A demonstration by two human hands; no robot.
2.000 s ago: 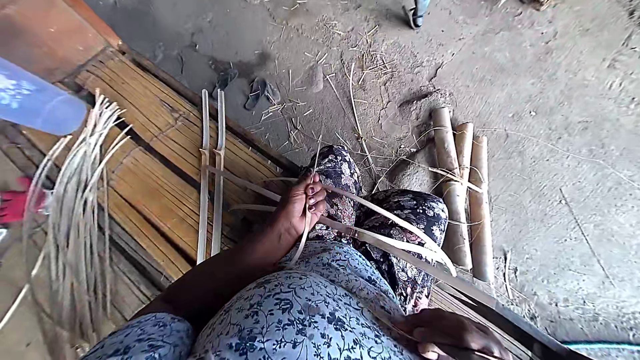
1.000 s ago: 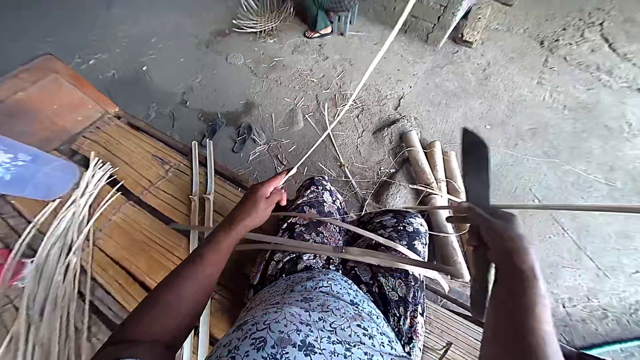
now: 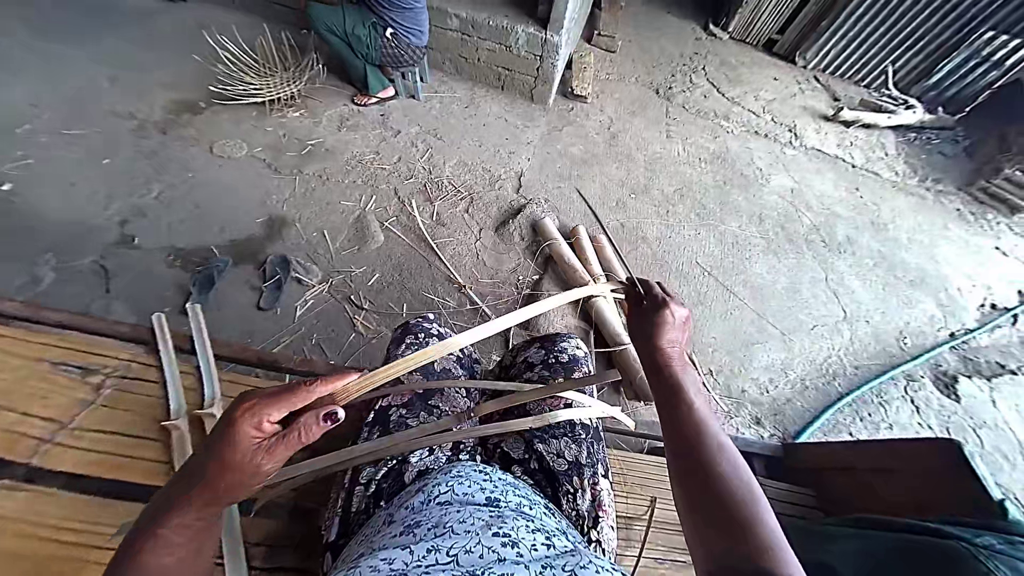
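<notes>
My left hand [image 3: 272,432] pinches the near end of a pale bamboo strip [image 3: 472,336], which arcs above my lap to my right hand [image 3: 658,320]. My right hand is closed on a knife, whose dark blade [image 3: 606,227] points up and away, seen nearly edge-on; the handle is hidden in the fist. The strip's far end lies by the fist and the blade's base. Several more bamboo strips [image 3: 448,432] rest across my thighs, below the held strip.
Bamboo poles [image 3: 570,254], tied together, lie on the floor beyond my knees. Sandals [image 3: 274,280] are at the left, near the slatted bamboo bench [image 3: 72,408] with two split lengths [image 3: 170,368]. A person [image 3: 376,48] sits beside an unfinished basket [image 3: 264,70]. A hose [image 3: 904,372] curves at right.
The strip that pointed up and away from my left hand now spans between both hands. The knife blade, seen broadside before, has turned nearly edge-on. The view has shifted.
</notes>
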